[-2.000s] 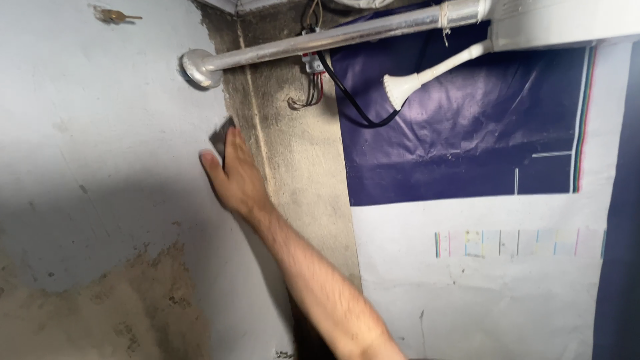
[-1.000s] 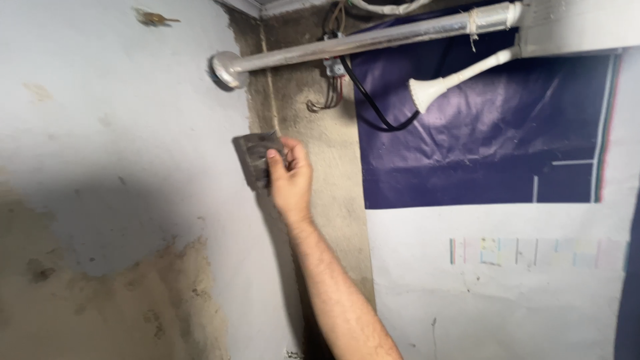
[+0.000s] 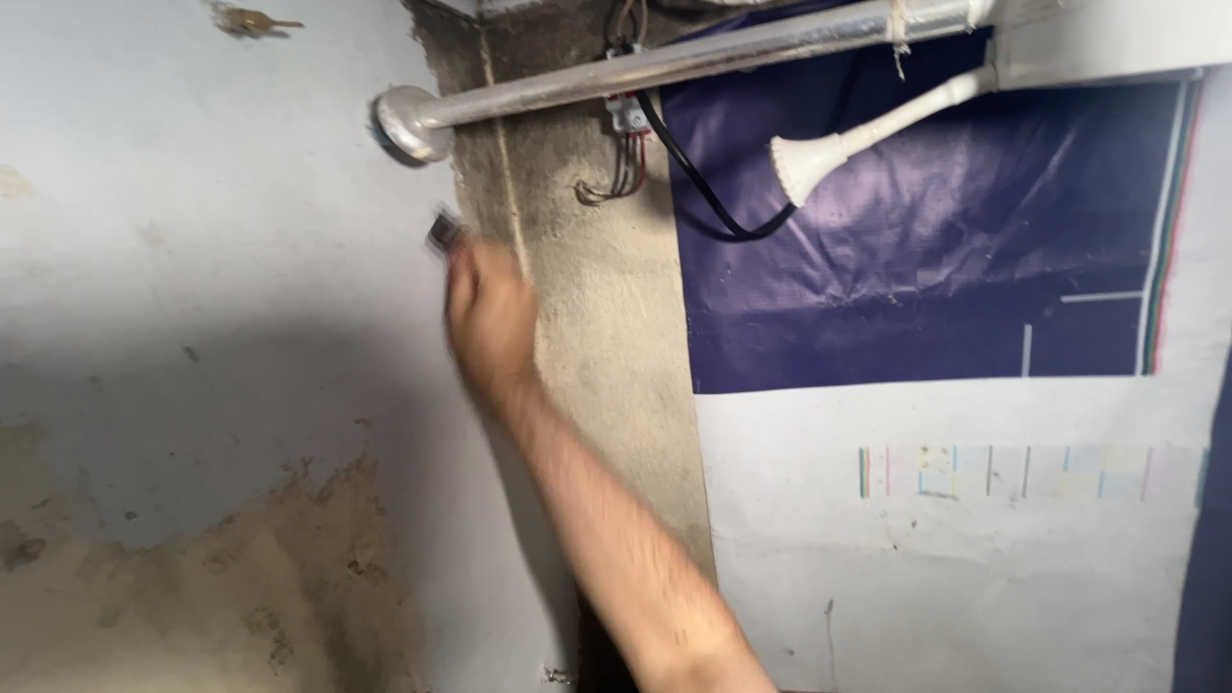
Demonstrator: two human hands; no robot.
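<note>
My right hand (image 3: 493, 313), blurred, is closed around a dark flat piece (image 3: 444, 231) that looks like sandpaper. Only a small part of that piece sticks out beyond the fingers; the rest is hidden. The hand is at the corner edge between the pale painted wall (image 3: 241, 202) and the bare, stained plaster strip (image 3: 606, 337). Whether the piece touches the wall is unclear. Above the hand, a metal pipe (image 3: 674, 65) ends in a round flange (image 3: 414, 125) on the painted wall. My left hand is out of view.
Wires hang from a small electrical connector (image 3: 628, 111) beneath the pipe. A black cable (image 3: 707, 197) runs to a white cone-ended fitting (image 3: 808, 168). Behind it is a purple and white printed sheet (image 3: 914, 318). Paint has peeled off the lower left wall (image 3: 241, 606).
Two seconds ago my right hand lay flatter against the wall edge. One second ago it held the dark piece with its face showing; now the hand is farther left and the piece is mostly hidden.
</note>
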